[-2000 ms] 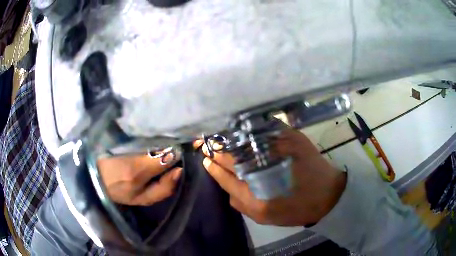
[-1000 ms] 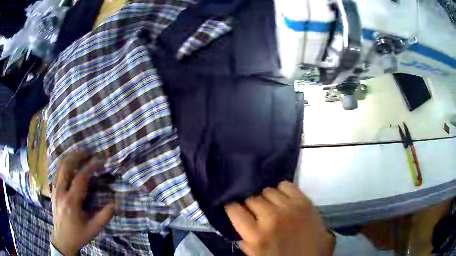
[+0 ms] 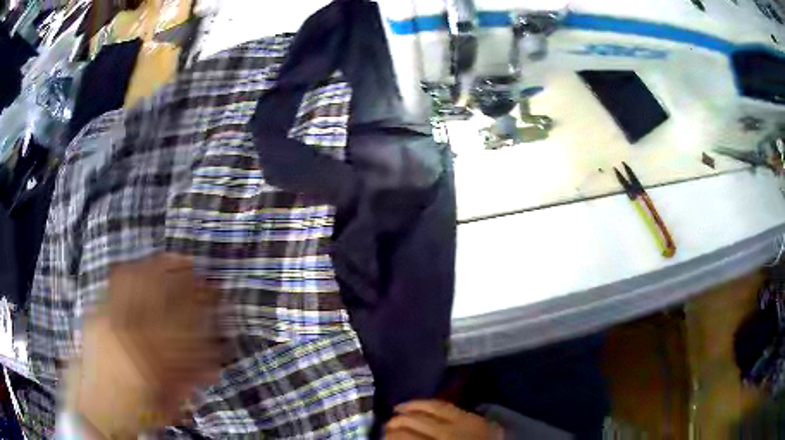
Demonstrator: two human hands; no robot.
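Note:
The plaid garment body (image 3: 258, 232) is spread left of the sewing machine, with checks of white, blue and brown. The dark fabric band (image 3: 404, 249) runs along its right side, from the machine down past the table's front edge. My left hand (image 3: 159, 335) is blurred over the plaid cloth at the lower left; its grip cannot be told. My right hand (image 3: 439, 421) is at the bottom edge, partly cut off, with fingers closed on the lower end of the dark band.
The sewing machine head (image 3: 534, 43) is at the top. Thread snips (image 3: 645, 210) and a dark flat rectangle (image 3: 624, 103) lie on the white table (image 3: 534, 258). Grey metal tools (image 3: 749, 156) lie at the far right. Piled material is at the upper left.
The machine and snips appear further left and up. The dark band is narrower and straighter, with more plaid showing. My right hand is lower, at the frame's edge; my left hand has shifted slightly right.

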